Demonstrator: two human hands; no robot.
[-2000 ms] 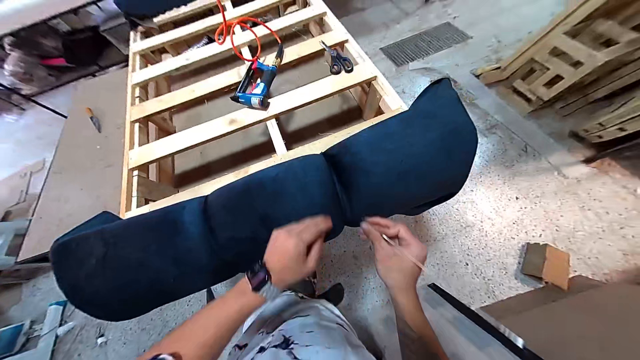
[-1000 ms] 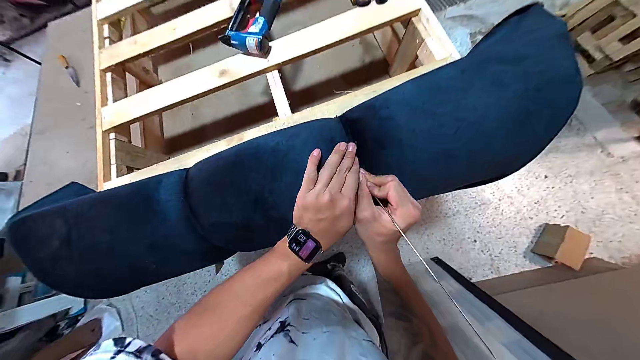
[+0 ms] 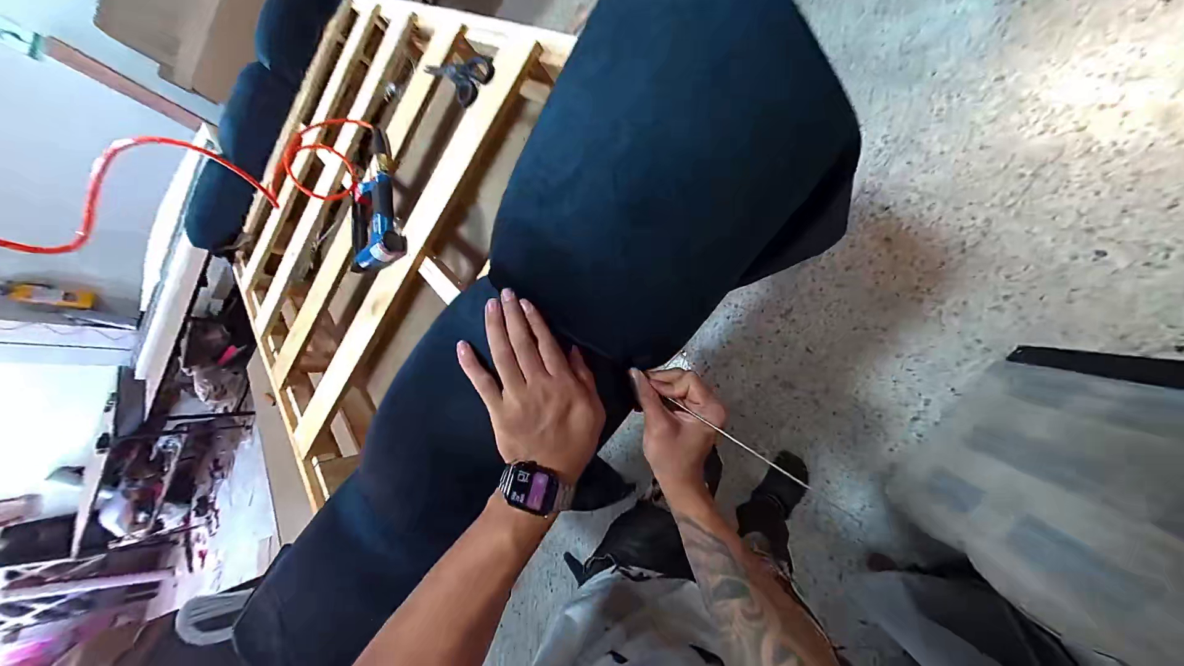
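Note:
A long dark blue upholstered cushion (image 3: 647, 185) with seams across it lies along the near side of a slatted wooden frame (image 3: 407, 268). My left hand (image 3: 546, 398) rests flat on the fabric beside a seam, fingers spread, a watch on its wrist. At the cushion's near edge, by the lower end of that seam, my right hand (image 3: 680, 416) pinches a thin pale cord (image 3: 740, 446) between thumb and fingers. The cord trails down to the right. What the fingertips touch at the edge is hidden.
A blue pneumatic stapler (image 3: 377, 222) with an orange air hose (image 3: 92, 190) lies on the slats, near black-handled scissors (image 3: 467, 79). More dark blue upholstered pieces (image 3: 242, 148) stand at the frame's far side. A translucent plastic-like sheet (image 3: 1045, 481) is at the lower right.
The view has turned strongly. My left hand has gone from fingers together to spread on the fabric. My right hand holds the cord at the cushion's edge, now a little apart from my left.

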